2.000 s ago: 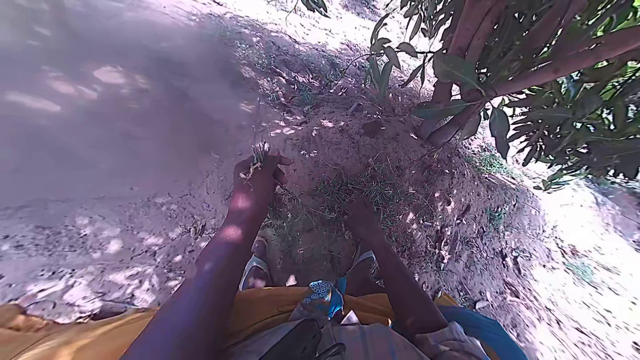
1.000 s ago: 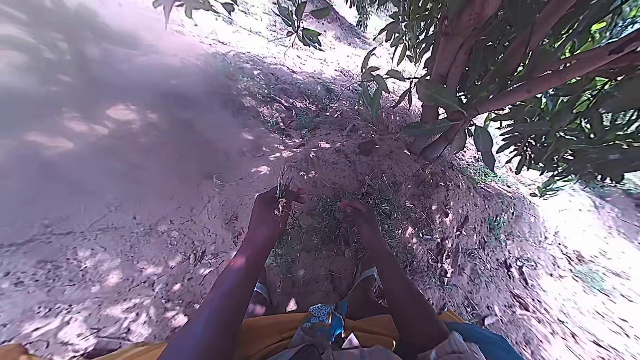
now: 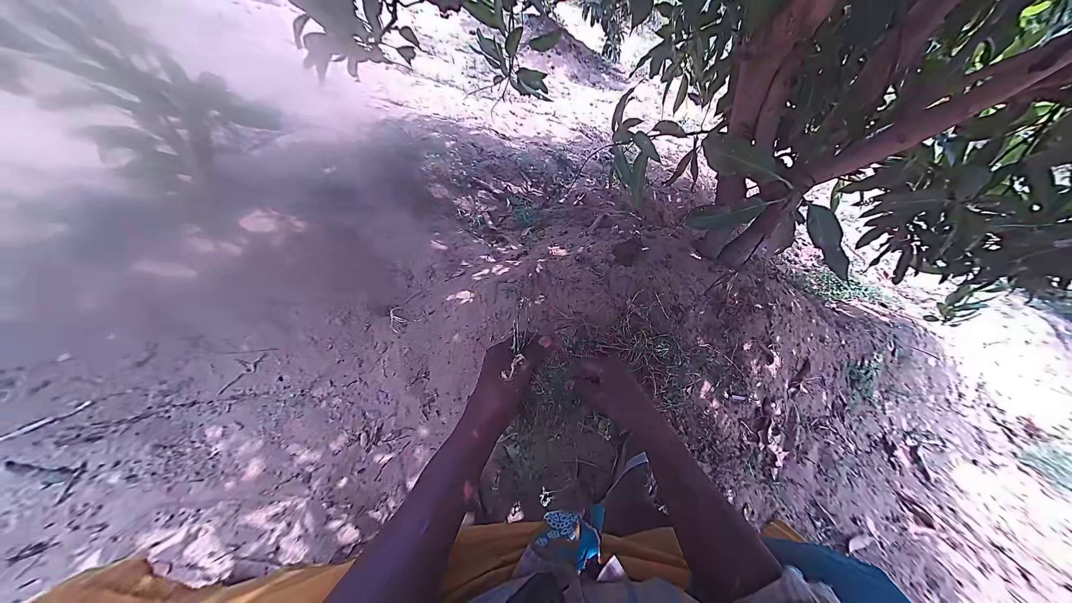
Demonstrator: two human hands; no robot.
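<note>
My left hand (image 3: 509, 368) is closed around a small bunch of dry grass stems (image 3: 517, 335), which stick up past the fingers. Close on its right, my right hand (image 3: 601, 381) is low over the ground with curled fingers; whether anything lies between them cannot be told. The two hands are apart. Under and beyond them, thin green and dry grass (image 3: 662, 356) grows on the sandy soil. Below the hands, a sandalled foot (image 3: 634, 494) shows partly behind my right forearm.
A tree trunk (image 3: 758, 100) with a low branch (image 3: 913, 130) and hanging leaves (image 3: 827, 239) stands at the upper right. Dry twigs (image 3: 46, 420) lie at the left. Orange cloth (image 3: 494, 548) spreads across my lap. Haze blurs the upper left.
Two seconds ago my hands were farther apart; my right hand has come up close beside my left. The grass stems stay in my left hand. The view has shifted.
</note>
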